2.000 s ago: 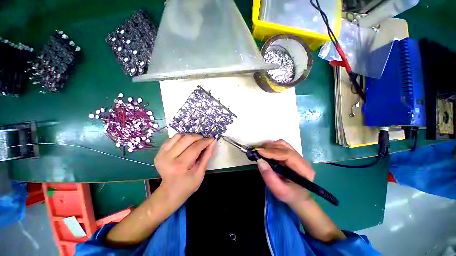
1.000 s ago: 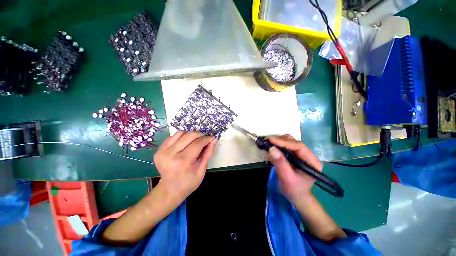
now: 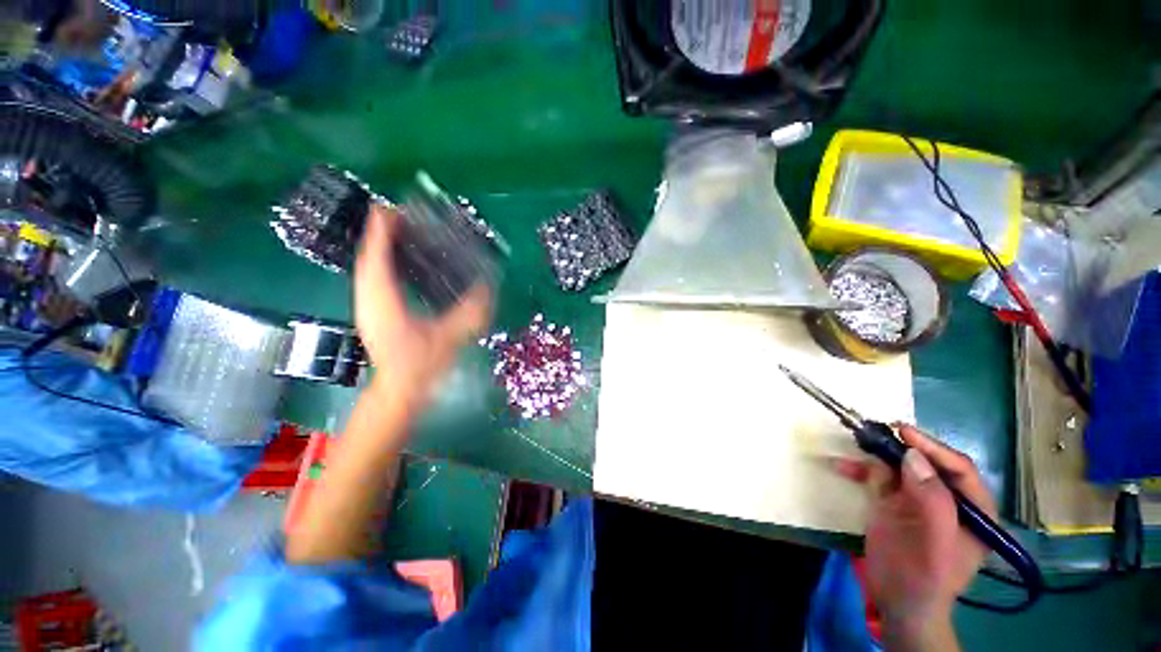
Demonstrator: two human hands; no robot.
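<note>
My left hand [image 3: 405, 325] is stretched to the left, blurred, with thumb and fingers around a dark PCB panel [image 3: 439, 255]. The panel is blurred and overlaps the stack of panels there, so where they touch cannot be told. My right hand [image 3: 919, 522] grips the black soldering iron [image 3: 879, 439], its tip pointing up-left above the white work sheet [image 3: 713, 420]. No panel shows on the sheet. The loose pile of small white and pink-red components [image 3: 537, 369] lies left of the sheet. Other stacked panels stand at left [image 3: 325, 214] and near the hood [image 3: 586, 240].
The translucent fume hood [image 3: 719, 236] stands behind the sheet, with the black fan [image 3: 745, 57] beyond. At right are the round tin [image 3: 879, 306], yellow tray [image 3: 917, 210] and blue station [image 3: 1127, 382]. A solder reel [image 3: 321, 350] and a blue sleeve [image 3: 115, 427] are at left.
The view has shifted left. The panel has left the sheet, and my left hand has moved far left to the stacks. The iron has moved away from the panel's former place.
</note>
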